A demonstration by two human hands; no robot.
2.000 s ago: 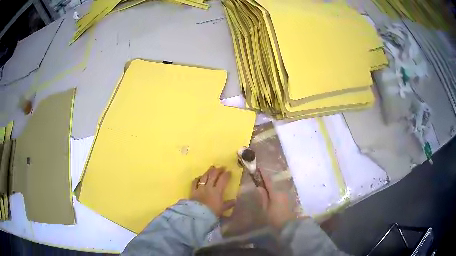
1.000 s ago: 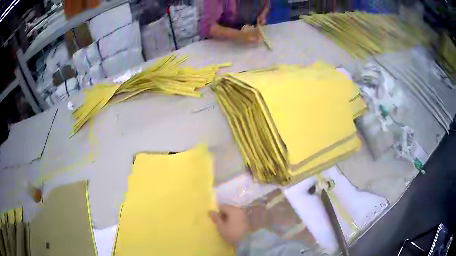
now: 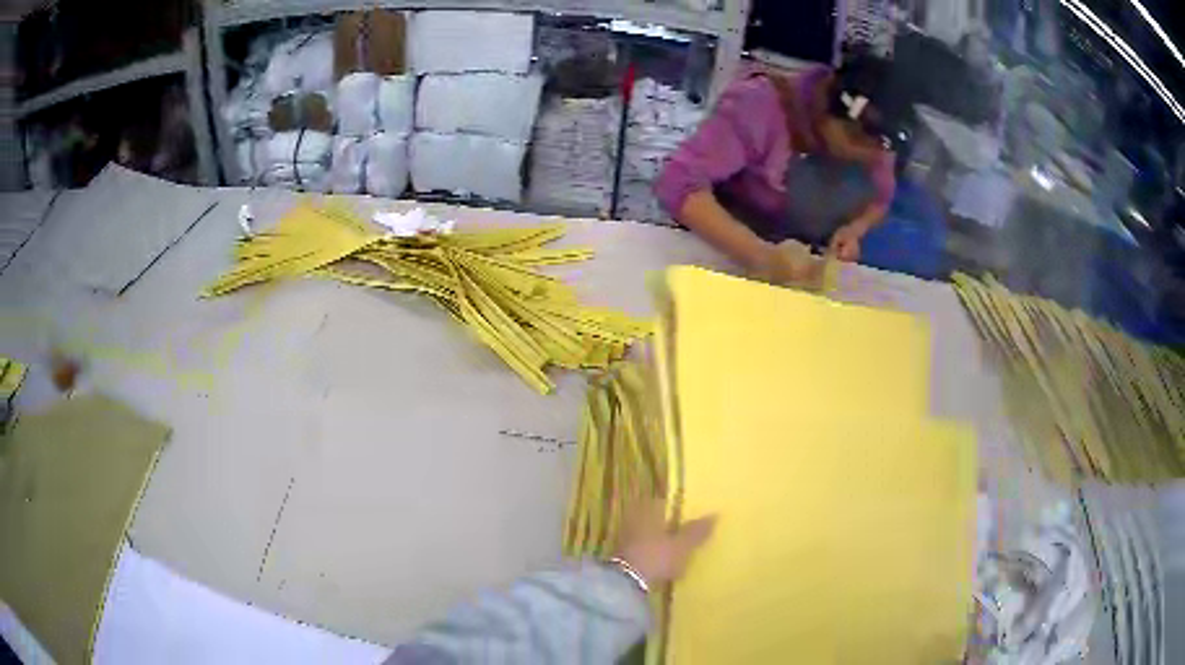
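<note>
A large yellow panel stands out in front of me at the right, over the pile of panels, with a stepped right edge. Its lower part runs out of the picture. My left hand reaches in from the lower left and grips the panel's left edge, thumb on the yellow face. The dark layered edges of the stacked panels show left of it. My right hand is not in view.
A loose heap of yellow strips lies beyond. A khaki panel and white sheet lie at left. A person works across the table. Crumpled scraps lie at right.
The hammer was held, then lay on the white sheet, and is now out of view. The yellow panel has moved from the work area to over the pile. The view has risen.
</note>
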